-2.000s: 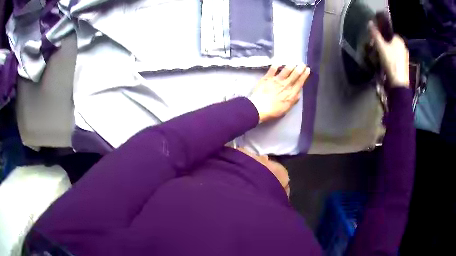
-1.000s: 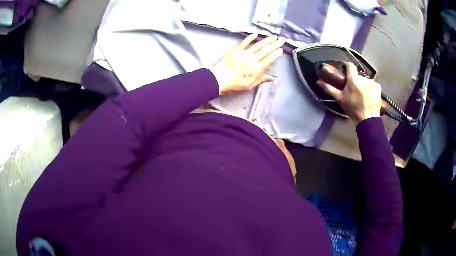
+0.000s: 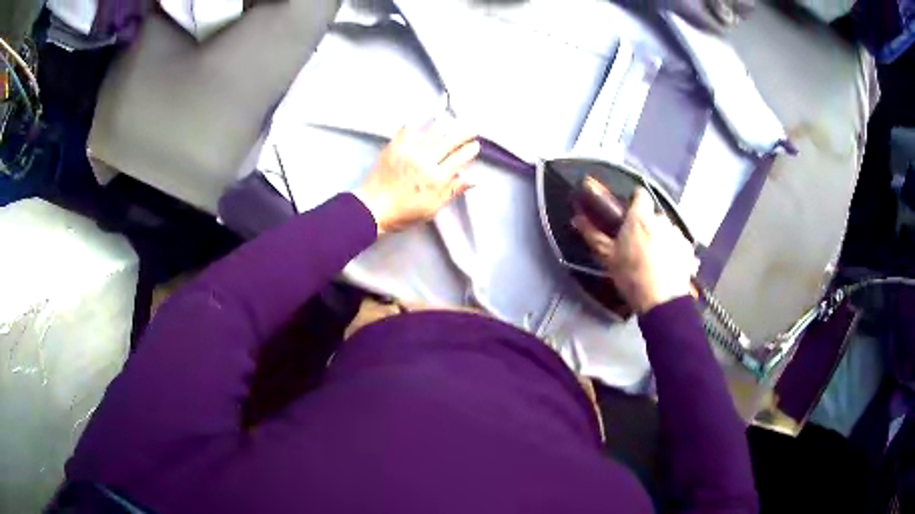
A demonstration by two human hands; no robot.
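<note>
A pale lilac-white garment body (image 3: 381, 85) with purple edges lies wrong side up. My right hand (image 3: 647, 251) grips the reddish-brown handle of the steam iron (image 3: 567, 226), whose dark soleplate with light rim rests on the garment, tip pointing up and left. My left hand (image 3: 421, 176) lies on the cloth left of the iron, fingers spread, beside a dark purple seam strip (image 3: 507, 157) that runs to the iron's tip. A purple pocket patch (image 3: 670, 125) and a pale stitched strip (image 3: 614, 100) lie above the iron.
The padded grey-beige table (image 3: 201, 95) shows on both sides. The iron hose (image 3: 727, 336) runs right past the purple iron rest (image 3: 818, 366). A white wrapped block (image 3: 60, 331) stands at left. Dark purple and white cloth (image 3: 90, 22) lies at the upper left.
My right hand brought the iron from the table's right side onto the garment, then further left and down in view. My left hand has moved left along the seam. The camera view has turned.
</note>
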